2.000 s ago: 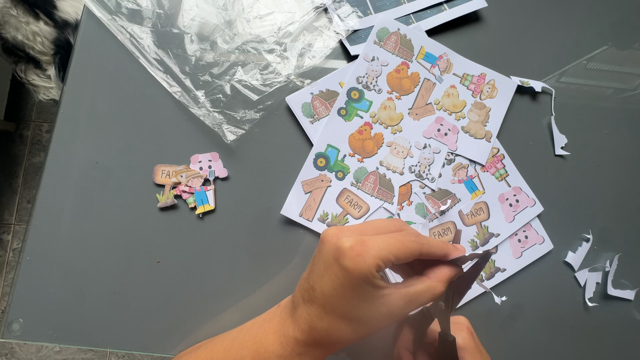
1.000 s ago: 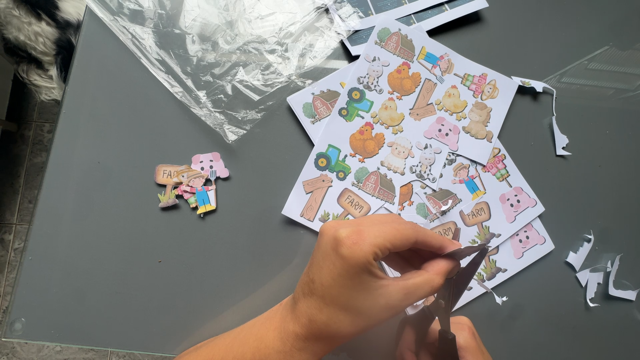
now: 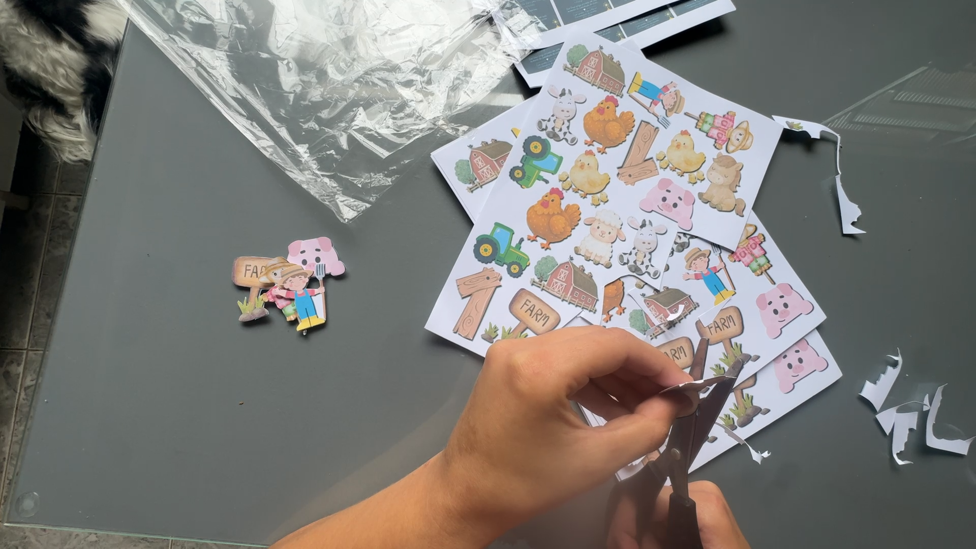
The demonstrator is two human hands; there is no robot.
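My left hand (image 3: pixel 568 396) pinches a small piece of paper (image 3: pixel 698 385) between thumb and fingers, its printed face hidden. Below it, my right hand (image 3: pixel 713 515), partly cut off by the bottom edge, holds dark-handled scissors (image 3: pixel 677 457). The blades are spread around the paper piece. Beneath and beyond both hands lie overlapping printed sheets (image 3: pixel 503 210) with farm pictures: barns, hens, tractors, pigs and signs. Left of the hands, a small overlapping pile of cut-outs holds a pink pig (image 3: pixel 314 255), a wooden sign (image 3: pixel 250 271) and a farmer with a fork (image 3: pixel 303 299).
Crumpled clear plastic film (image 3: pixel 335 91) covers the upper left of the glass-topped table (image 3: pixel 152 412). Dark printed sheets (image 3: pixel 663 27) lie at the top. Paper offcuts (image 3: pixel 900 427) and a long curled strip (image 3: pixel 842 183) lie right. A black and white furry animal (image 3: pixel 65 76) is beyond the left edge.
The scissor blades have opened wider around the paper piece than a second ago. My left hand has stayed in nearly the same place.
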